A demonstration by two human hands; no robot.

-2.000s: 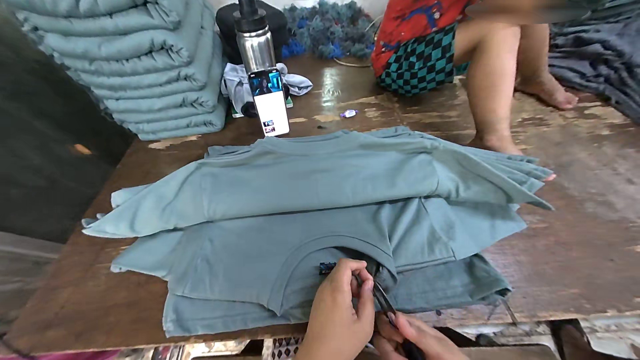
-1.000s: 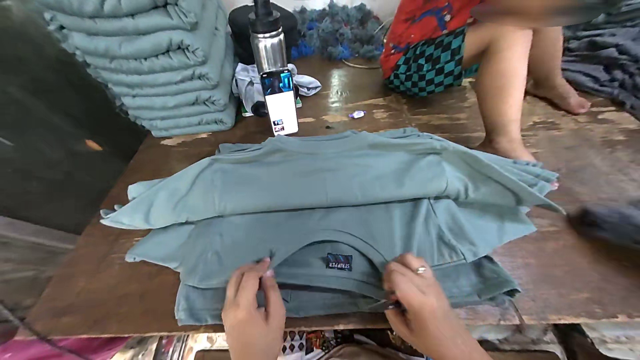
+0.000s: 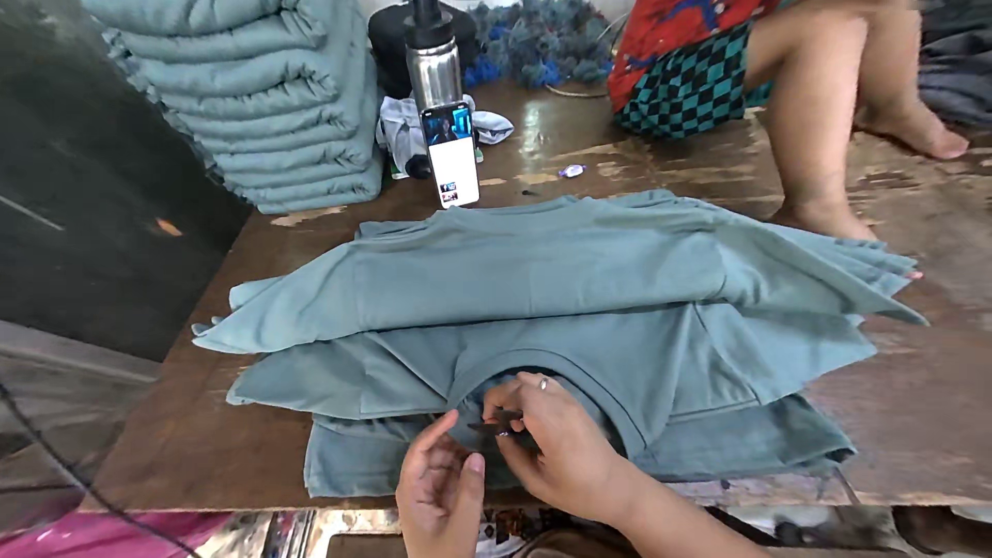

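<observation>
Grey-green T-shirts (image 3: 535,279) lie stacked on a worn wooden table, the upper ones folded back. A lower shirt's round neckband (image 3: 573,360) faces me. My right hand (image 3: 554,442), with a ring on one finger, is at the neck opening and holds a small dark metal tool, likely thread snips (image 3: 496,425), its tip pointing left. My left hand (image 3: 442,488) is just left of that tip, palm up with fingers apart, and holds nothing that I can see. The neck label is hidden behind my right hand.
Folded grey-green cloth (image 3: 263,101) is piled at the back left. A phone (image 3: 452,155) leans on a steel bottle (image 3: 434,70). A small wrapped item (image 3: 573,170) lies behind the shirts. A person's bare leg (image 3: 814,124) is at the back right, the foot touching the shirts' edge.
My right hand has moved left into the neck opening, covering the label seen one second ago. My left hand has let go of the neckband's left side.
</observation>
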